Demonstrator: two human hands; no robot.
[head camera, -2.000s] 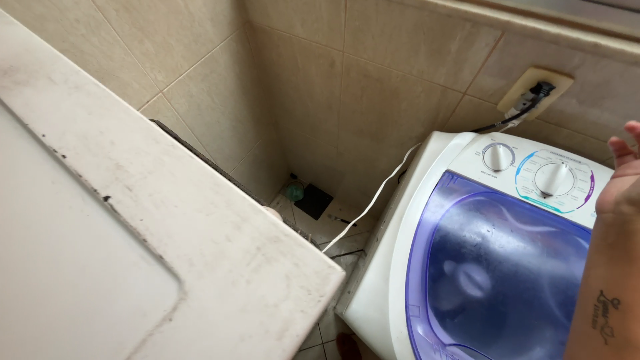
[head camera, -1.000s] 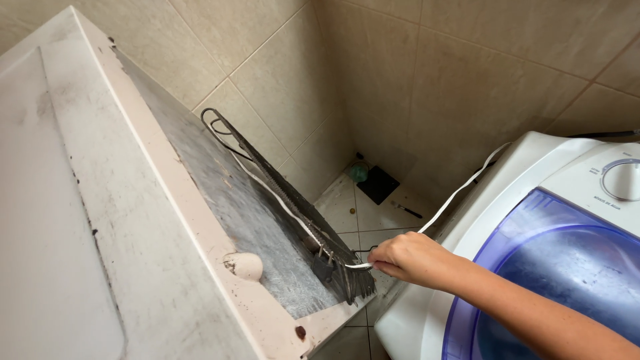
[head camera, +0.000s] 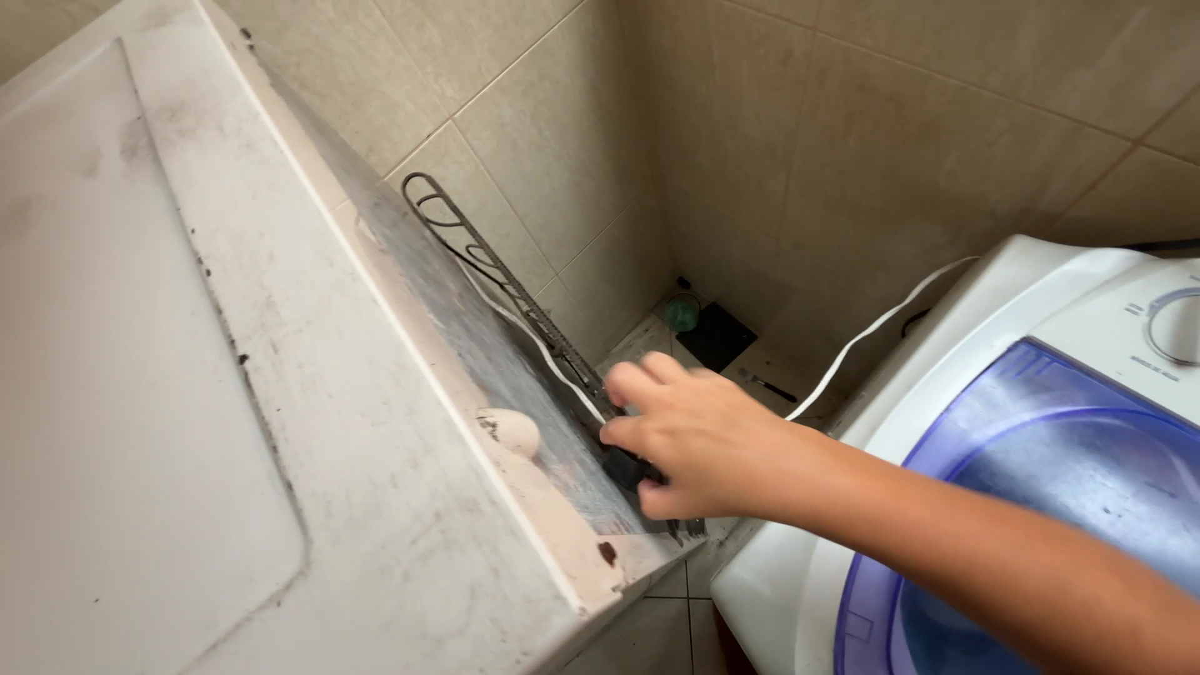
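Observation:
My right hand (head camera: 698, 436) reaches in from the right to the lower end of the black condenser coil (head camera: 525, 291) on the back of a white refrigerator (head camera: 206, 375). Its fingers are curled over a dark part (head camera: 626, 467) there; whether they grip it cannot be told. A white power cord (head camera: 548, 352) runs down beside the coil and passes behind my hand. Farther right the cord shows again and rises over the edge of a white washing machine (head camera: 900, 366) with a see-through blue lid (head camera: 1069, 478). My left hand is not in view.
Beige tiled walls (head camera: 891, 141) meet in a corner behind the gap between the two appliances. On the floor there lie a green object (head camera: 682, 312), a black square (head camera: 717, 336) and a fork-like utensil (head camera: 769, 385). A rounded knob (head camera: 509, 432) sticks out of the refrigerator's back.
My right hand was by the washing machine's controls, then pinched the white cord beside the coil. Now it has let go of that pinch and is at the coil's lower end. The view has swung.

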